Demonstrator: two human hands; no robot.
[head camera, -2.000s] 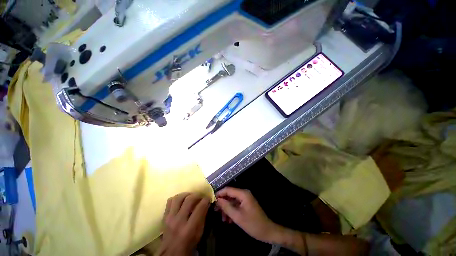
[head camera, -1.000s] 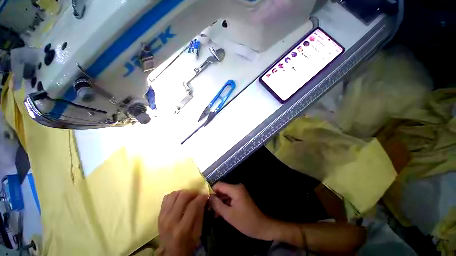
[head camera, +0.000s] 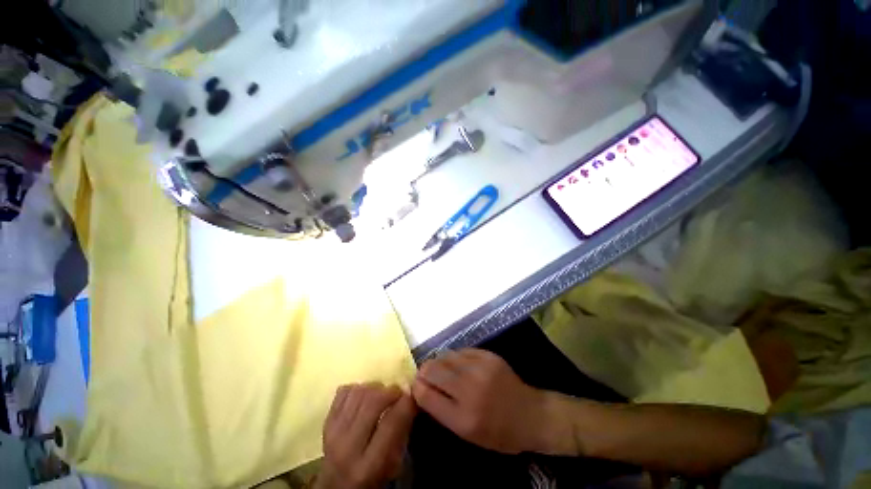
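The yellow garment panel (head camera: 248, 382) lies over the left and front of the white machine table, its right corner at the table's front edge. My left hand (head camera: 368, 435) grips the panel's front edge near that corner. My right hand (head camera: 482, 396) pinches the corner itself, close beside my left hand. The fingertips are partly hidden. The white sewing machine (head camera: 382, 86) with a blue stripe stands behind the panel. Its needle area is washed out by bright light.
Blue-handled thread snips (head camera: 465, 218) lie on the table right of the needle area. A lit smartphone (head camera: 623, 177) lies further right. The ruler tape (head camera: 516, 304) runs along the front edge. A yellow cloth pile (head camera: 669, 349) is at lower right.
The whole view has shifted, so the machine and phone appear further right. Both hands remain at the panel's corner; the right hand's fingers look more closed over it.
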